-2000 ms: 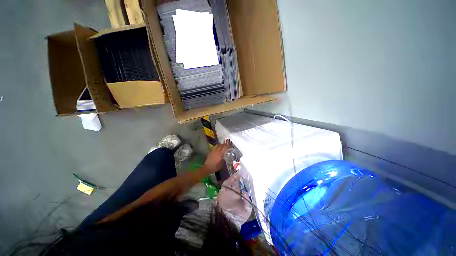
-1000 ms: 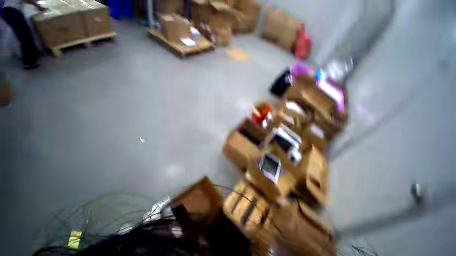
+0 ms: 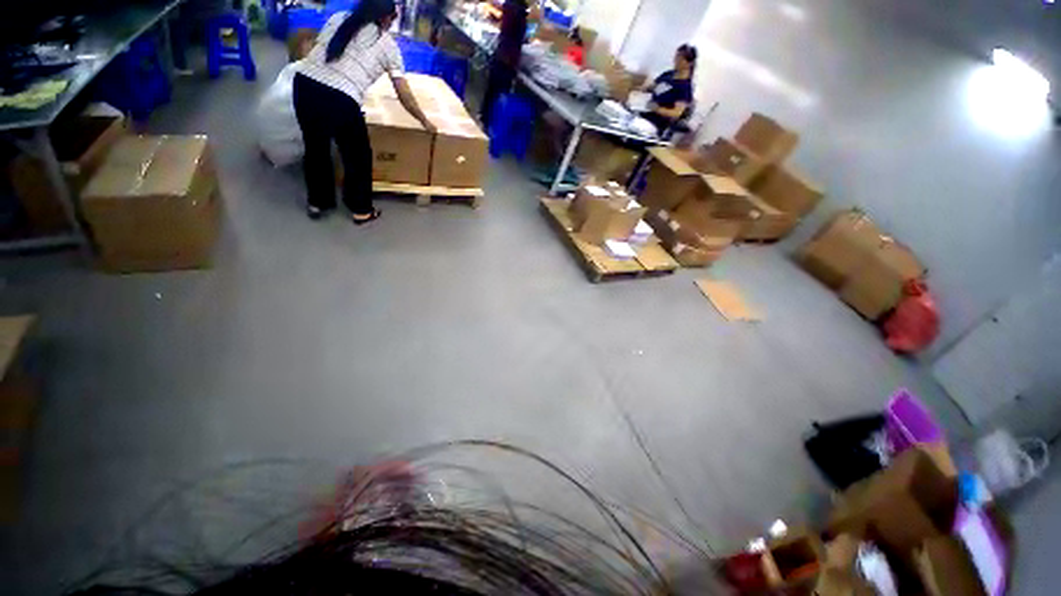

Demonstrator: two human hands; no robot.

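Note:
Neither of my hands is in view. Strands of dark hair cross the bottom of the view, with a blurred reddish patch (image 3: 372,489) behind them that I cannot make out. Nearest in front is the grey floor (image 3: 465,349). At the lower right stand open brown cartons (image 3: 902,501) with mixed things in them, beside a purple container (image 3: 913,421) and a black bag (image 3: 847,448).
A person (image 3: 349,105) in a striped top bends over cartons on a pallet (image 3: 425,190). Another person (image 3: 673,93) sits by a workbench (image 3: 570,111). A carton (image 3: 151,204) stands at left, a loaded pallet (image 3: 599,265) further right, and a red bag (image 3: 911,320) by the wall.
The view has swung from the water dispenser and nearby cartons up and across the hall. My hand, seen two seconds ago at the dispenser, is out of view.

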